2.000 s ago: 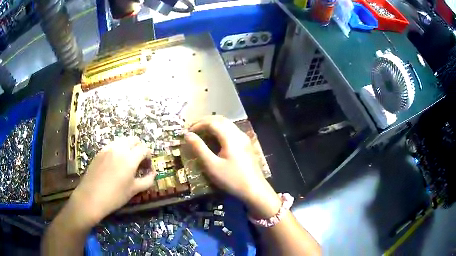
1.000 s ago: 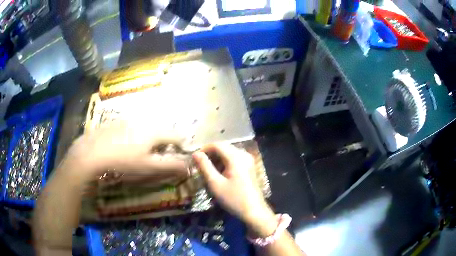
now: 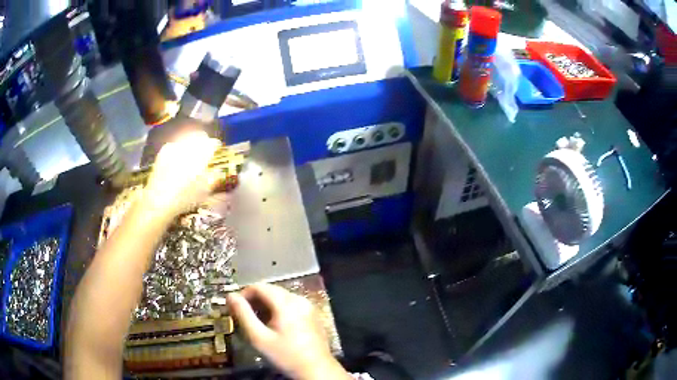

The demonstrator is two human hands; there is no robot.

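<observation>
Small silvery metal parts (image 3: 182,267) lie heaped on the metal plate (image 3: 271,223). A brass-coloured fixture (image 3: 178,349) lies at the plate's near edge, with a bar along its top. My left hand (image 3: 185,167) is stretched over the far fixture (image 3: 231,165) under the laser head; glare hides its fingers and whether it grips anything. My right hand (image 3: 278,326) is just right of the near fixture's end, thumb and forefinger close together by a small pale piece; a grip cannot be made out.
Blue bin of parts (image 3: 33,293) at left. Grey flexible hose (image 3: 85,126) and black laser head (image 3: 137,67) at the back left. Screen (image 3: 323,52) behind the plate. Green side bench (image 3: 490,156) at right bears a white fan (image 3: 568,197), spray cans (image 3: 479,63), blue bin (image 3: 536,85) and red bin (image 3: 571,70).
My left hand has moved from the near fixture to the far one. My right hand stays near the near fixture's right end. The view has tilted up, showing more of the machine.
</observation>
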